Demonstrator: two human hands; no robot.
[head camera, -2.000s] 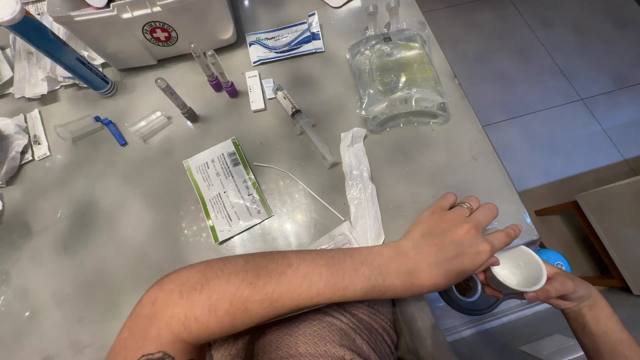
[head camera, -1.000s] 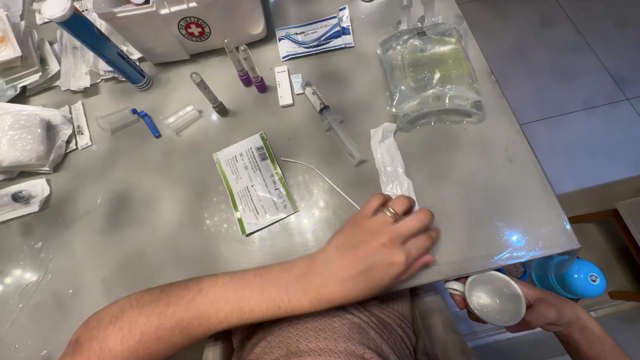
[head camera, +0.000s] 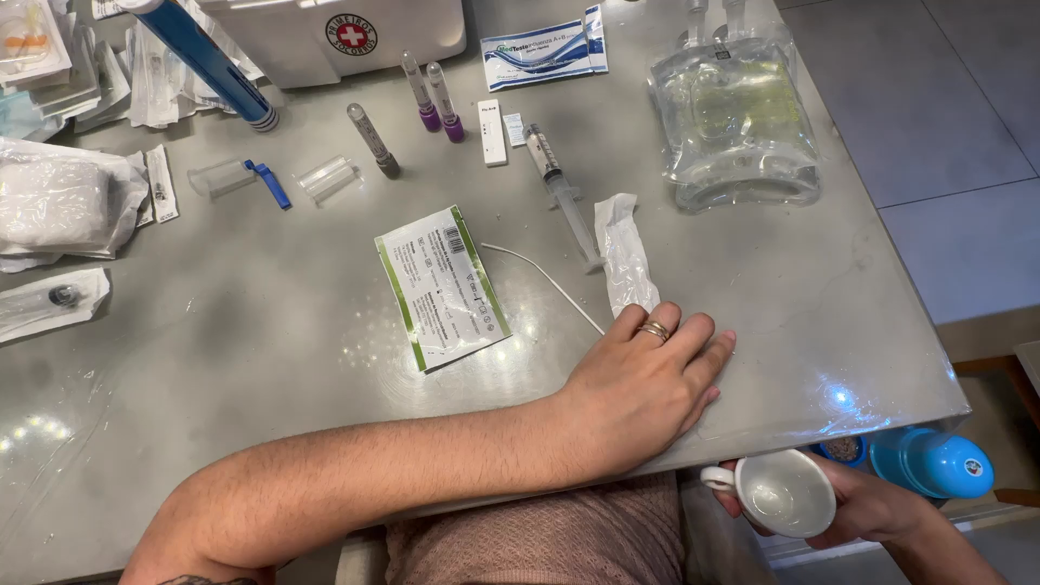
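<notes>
My left hand (head camera: 650, 390), with rings on one finger, rests palm down near the table's front edge, over the lower ends of a crumpled white wrapper (head camera: 624, 252) and a thin white stick (head camera: 546, 278). Whether it grips anything beneath is hidden. Below the table edge, my right hand (head camera: 865, 500) holds a white ceramic cup (head camera: 786, 493), its mouth facing up and its handle to the left. A plastic syringe (head camera: 565, 195) lies above my left hand. Left of the stick is a green-edged printed packet (head camera: 443, 288). A white test cassette (head camera: 492, 132) lies further back.
At the right lies a clear fluid bag (head camera: 735, 122). Capped tubes (head camera: 431, 97), clear plastic holders (head camera: 325, 179) and a white first-aid box (head camera: 357, 36) are further back. Wrapped supplies (head camera: 53, 199) lie left. A blue bottle (head camera: 930, 463) is below the table's right corner.
My left hand was over the cup two seconds ago; it has moved left onto the table, beside the wrapper. The cup in my right hand now shows its inside and handle. The view has shifted.
</notes>
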